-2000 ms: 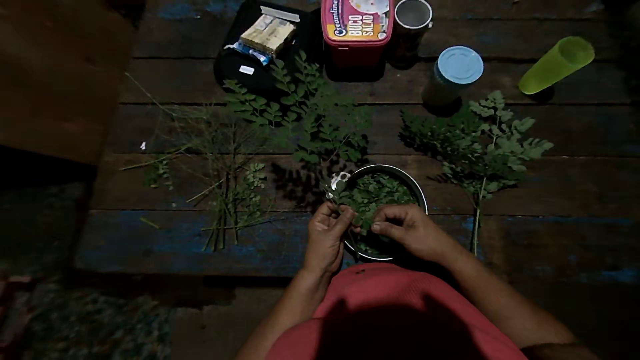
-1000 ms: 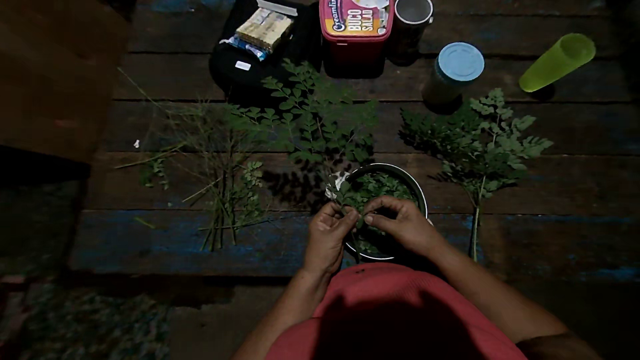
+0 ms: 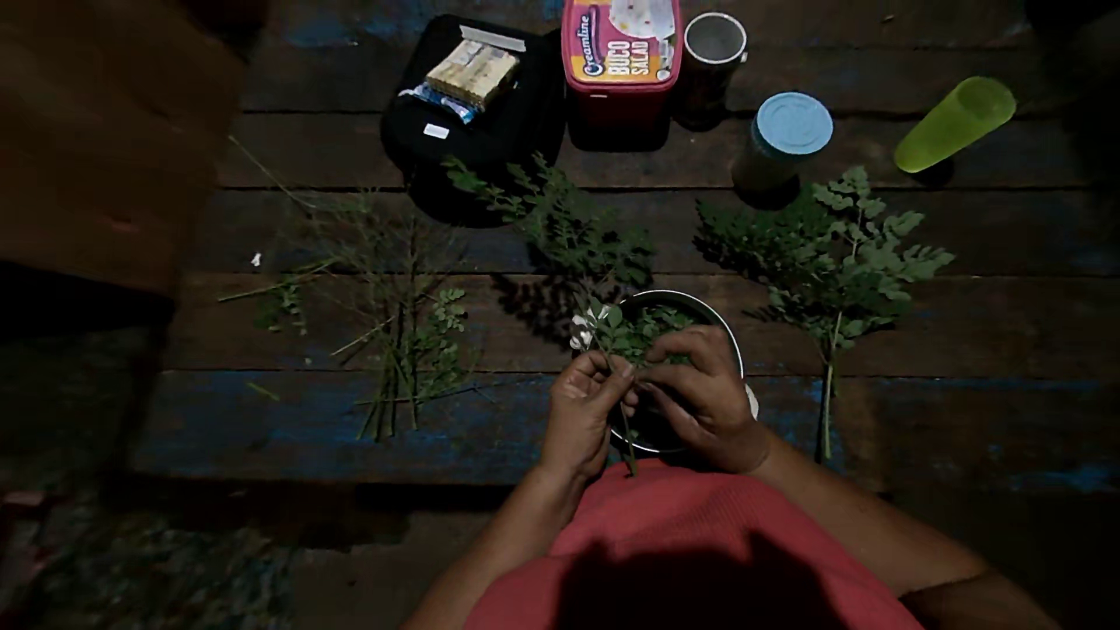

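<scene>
My left hand (image 3: 591, 404) pinches the stem of a leafy sprig (image 3: 573, 223), whose leaves spread forward over the planks and whose stem end comes out below the fingers. My right hand (image 3: 704, 394) is close beside it over the bowl, thumb and forefinger at the sprig; whether a leaf is between them I cannot tell. Beneath both hands sits a round bowl with a pale rim (image 3: 738, 346), holding loose green leaves (image 3: 656, 324). Small white flowers (image 3: 582, 331) show at its left edge. Mostly bare stems (image 3: 394, 350) lie to the left, and a leafy bunch (image 3: 862, 262) lies to the right.
Along the far side of the wooden table (image 3: 289, 437) are a black case (image 3: 411, 122) with wrapped packets (image 3: 472, 74) on top, a red Creamline tub (image 3: 621, 96), a mug (image 3: 713, 52), a jar with a blue lid (image 3: 794, 124) and a green tumbler (image 3: 954, 127).
My right hand's fingers have spread a little beside my left. The sprig held in my left hand has shifted, and its stem end now shows below the hand.
</scene>
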